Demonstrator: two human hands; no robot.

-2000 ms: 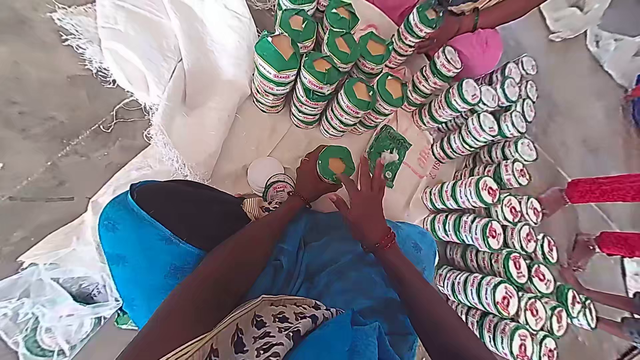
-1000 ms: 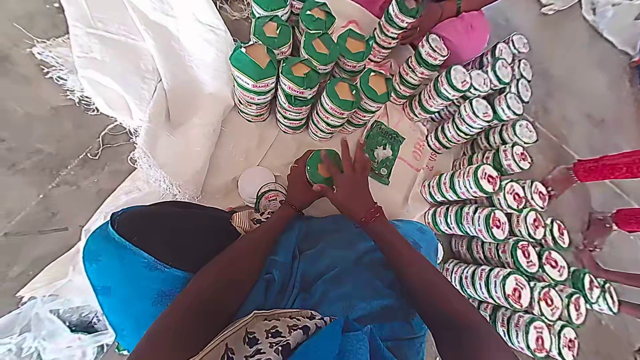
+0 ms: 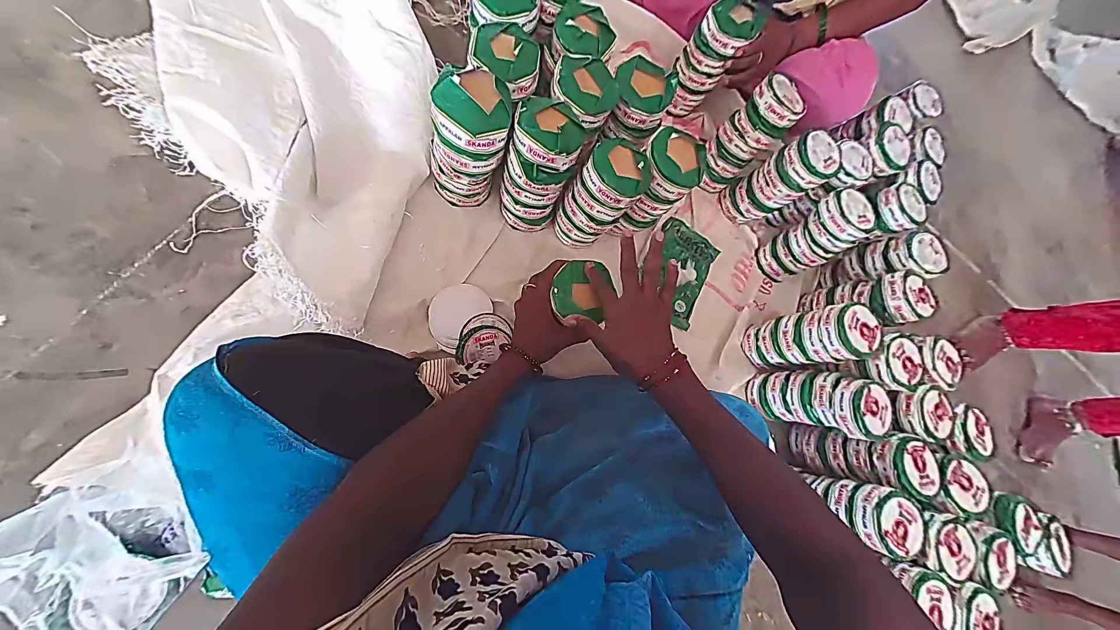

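My left hand (image 3: 541,317) grips the side of an upright roll with a green wrapped end (image 3: 577,291); a tan patch shows in the middle of that end. My right hand (image 3: 641,319) lies over the roll's right edge, fingers spread, its thumb near the tan patch. Just left of my left hand are a white round disc (image 3: 460,315) and a short round container with a printed label (image 3: 484,339). Beyond my right fingers a green printed packet (image 3: 691,269) lies flat on the pale woven sheet (image 3: 455,254).
Several upright green-ended rolls (image 3: 548,131) stand ahead. Rows of stacked printed containers (image 3: 818,335) lie on the right. White woven cloth (image 3: 289,131) spreads at left, with clear plastic (image 3: 87,560) below. Another person's hand (image 3: 761,52) is at the top, and other people's feet (image 3: 1046,429) at the far right.
My right hand, which reached across the top of the roll one second ago, has shifted right, uncovering more of its green end. My left hand keeps its hold on the roll.
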